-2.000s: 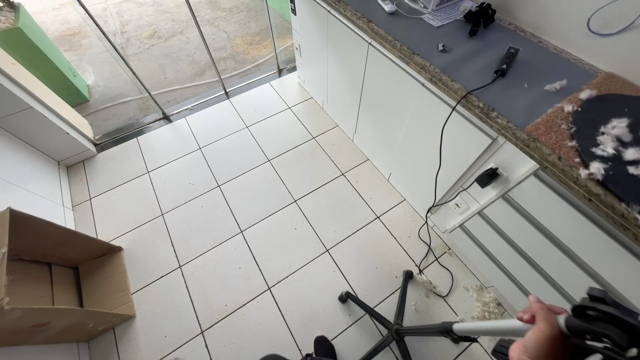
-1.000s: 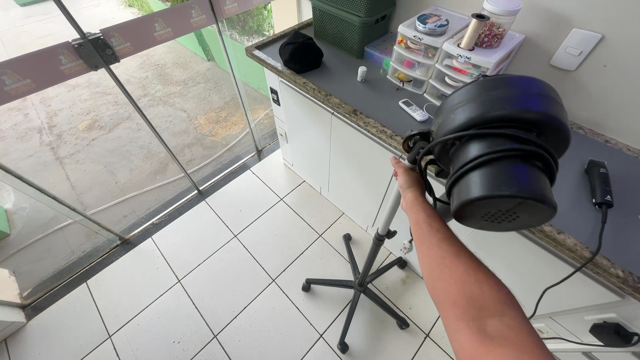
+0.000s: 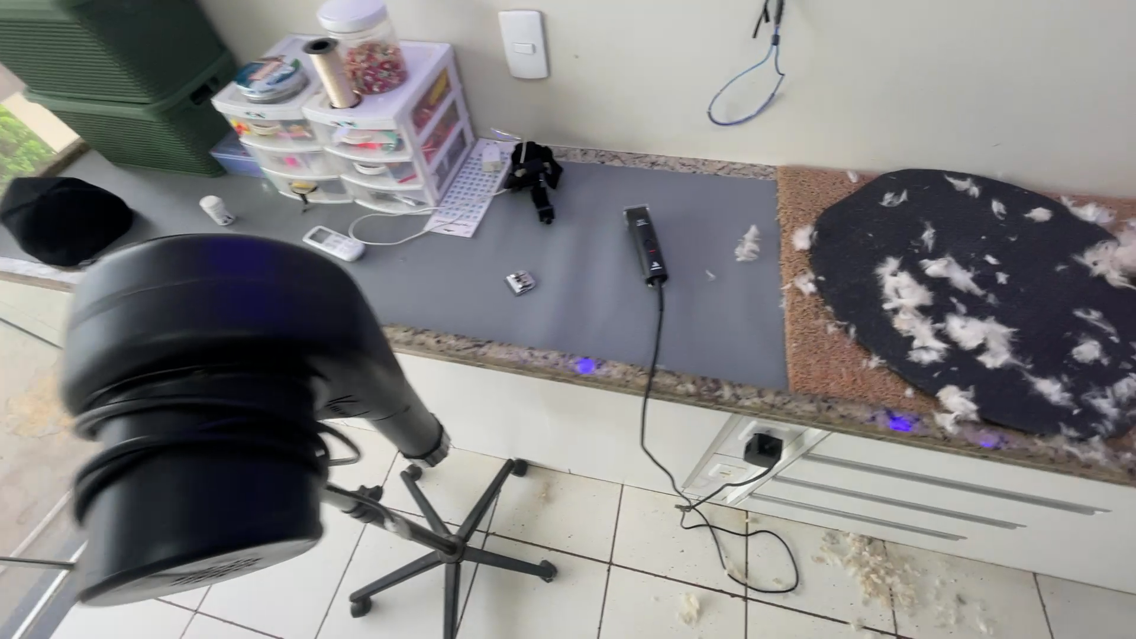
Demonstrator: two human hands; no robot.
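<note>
A black stand dryer fills the left of the view, its cord wound around its body and its nozzle pointing down to the right. Below it stands its wheeled base on the floor tiles. Neither of my hands shows. A corded black hair clipper lies on the grey mat of the counter, and its cord hangs over the edge. Right of it, pale hair tufts cover a round black mat. A small metal clipper blade and a white remote control lie further left.
The granite counter edge runs across the view. Drawer units, green crates and a black cap stand or lie at the back left. The cord loops on the floor near a plug and fallen hair.
The view has swung right along the counter. A hand held the dryer's stand pole one second ago; no hand is in view now.
</note>
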